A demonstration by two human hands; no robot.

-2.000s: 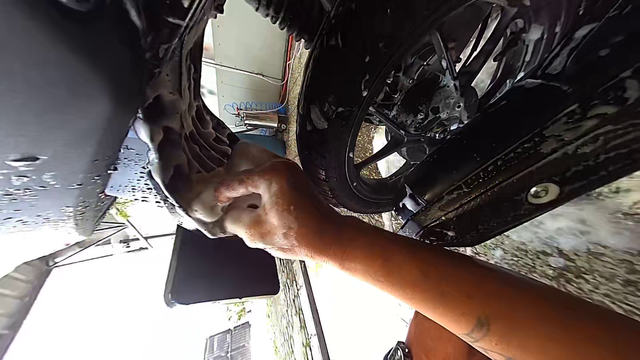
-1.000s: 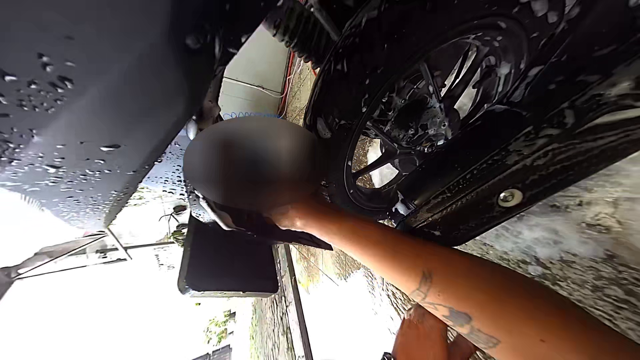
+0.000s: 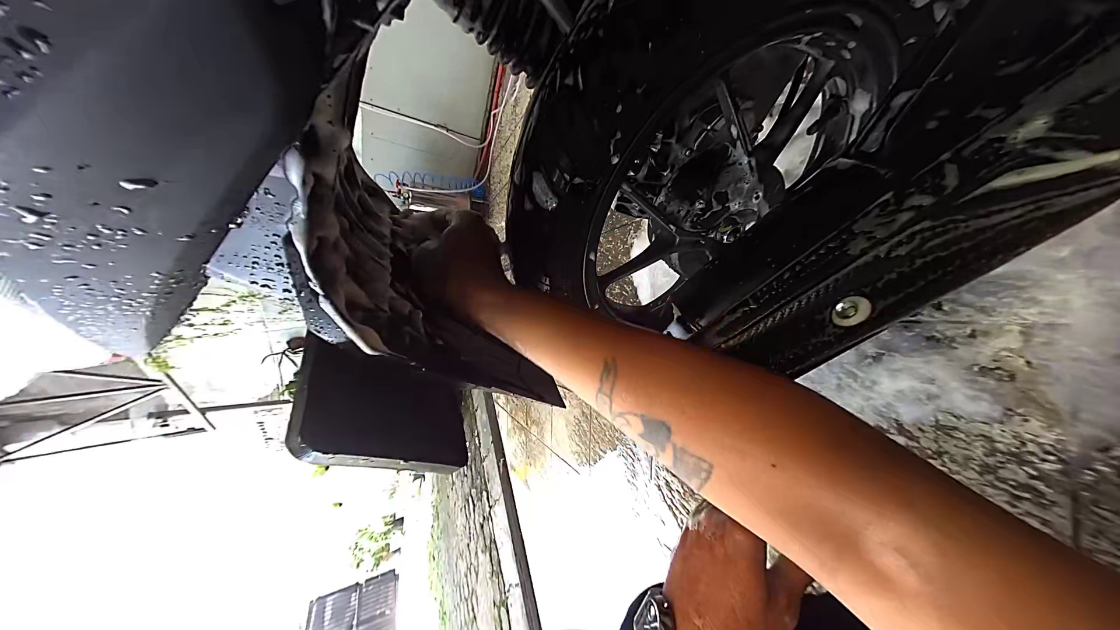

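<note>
The view is turned sideways. My right hand (image 3: 459,254), at the end of a tattooed forearm, lies against the inner side of a dark, foam-streaked rear fender part (image 3: 350,254) of a motorcycle. Its fingers are in shadow, so what they hold cannot be told. Beside it is the black rear tire (image 3: 551,184) with a spoked wheel (image 3: 717,175) and soap spots. Along the wheel runs a black patterned cover or exhaust part (image 3: 787,306) with a round metal bolt. At the bottom edge, my left hand (image 3: 717,569) shows partly below the forearm, a watch (image 3: 652,608) beside it.
Water drops cover the dark body panel (image 3: 122,157) on the left. A ribbed black spring or boot (image 3: 499,35) lies close to the tire. Past the fender are a black rectangular object (image 3: 381,407) and a blue coiled hose (image 3: 429,182). The ground (image 3: 989,376) is wet and foamy.
My right hand has moved from the foamy outer edge of the fender part to its inner side, nearer the tire. Foam that covered the hand earlier shows less now.
</note>
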